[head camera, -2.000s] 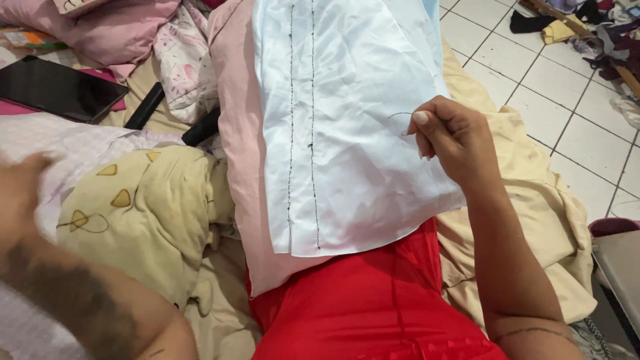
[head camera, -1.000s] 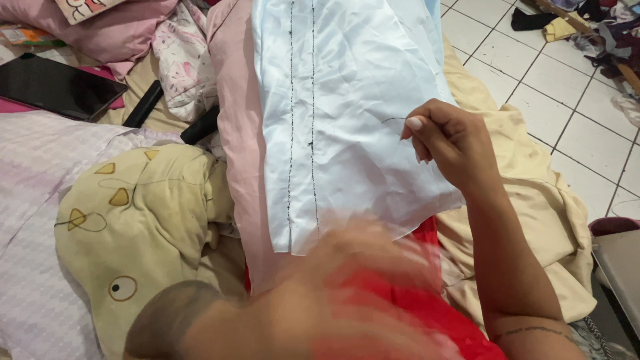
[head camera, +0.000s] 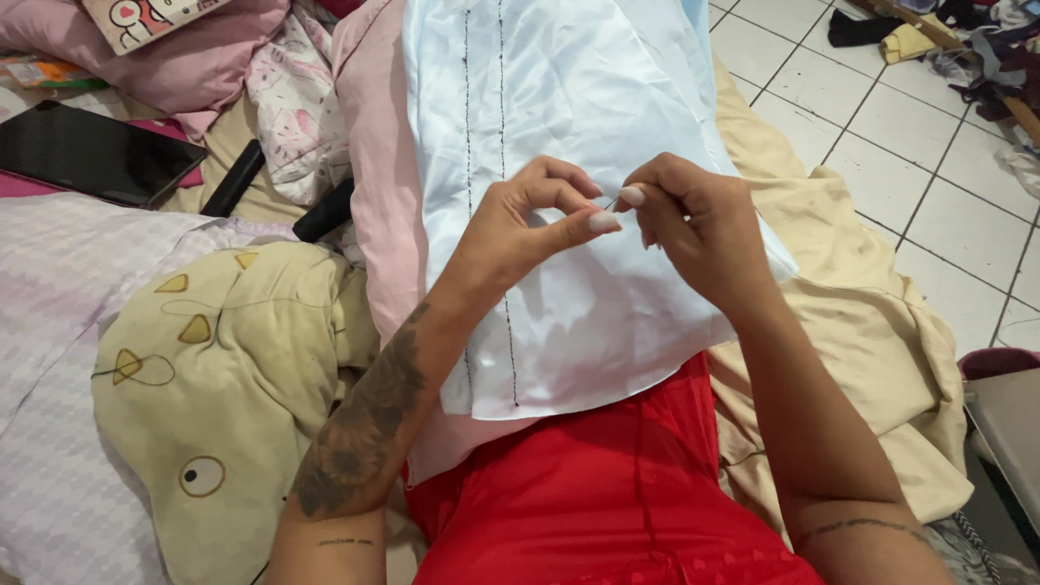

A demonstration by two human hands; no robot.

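Observation:
Light blue satin fabric point(head camera: 585, 325) with two lines of dark hand stitching lies over a pink pillow point(head camera: 380, 203) on my lap. Above it my left hand point(head camera: 544, 207) and my right hand point(head camera: 691, 219) meet, fingertips nearly touching. A thin dark strand, thread or needle point(head camera: 613, 203), shows between them, pinched at my right thumb and finger. The left thumb and index finger close around its other end; whether they grip it is hard to see. Loose dark thread point(head camera: 154, 370) curls over a pale yellow-green plush-like cloth with an eye point(head camera: 219, 406) at the left.
A black tablet or phone point(head camera: 89, 150) lies on the bedding at the upper left, near two black cylindrical objects point(head camera: 236, 179) point(head camera: 325, 211). Beige cloth point(head camera: 845, 341) spreads along the right, beside the tiled floor point(head camera: 910, 138). Scraps of fabric point(head camera: 910, 41) lie on the floor.
My left hand has come from the far left, across my lap, up to my right hand above the satin. The right hand still holds the thin dark strand.

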